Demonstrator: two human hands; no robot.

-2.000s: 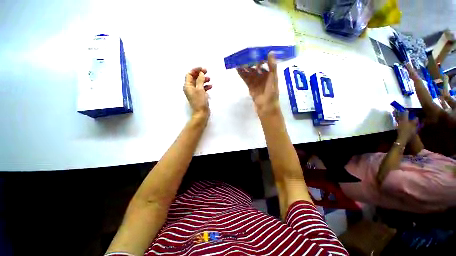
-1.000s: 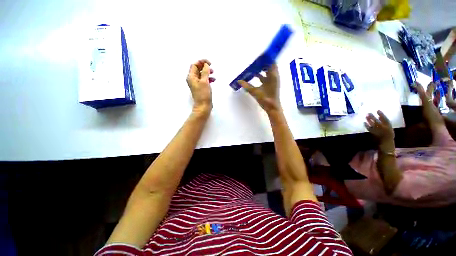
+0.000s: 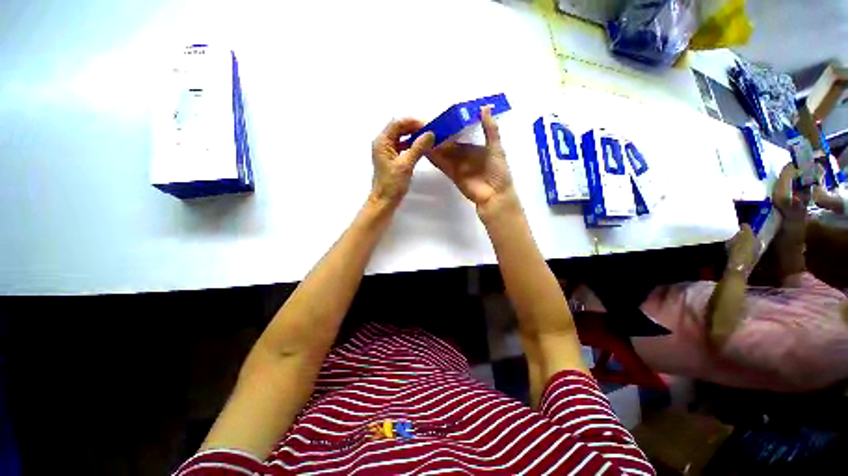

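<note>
A slim retail box [image 3: 462, 115] is held above the white table with its blue side up and a white face below. My right hand [image 3: 476, 165] grips it from beneath, fingers along its right part. My left hand [image 3: 398, 160] has thumb and fingers on its left end. The box hides some of my fingertips. A stack of finished boxes [image 3: 197, 125] stands at the left, white face up, blue edges on its right side.
Waiting boxes [image 3: 609, 172] lie right of my hands, one slanted. The white table [image 3: 307, 223] has its curved edge near me. A co-worker in pink [image 3: 744, 325] sits at the right beside a red stool. A clear plastic bag [image 3: 648, 33] and yellow bag [image 3: 723, 26] lie at the top right.
My left hand has moved right and taken hold of the box end. The box has tilted flatter. A slanted box has appeared beside the waiting boxes since the earliest frame. The co-worker's hands have moved.
</note>
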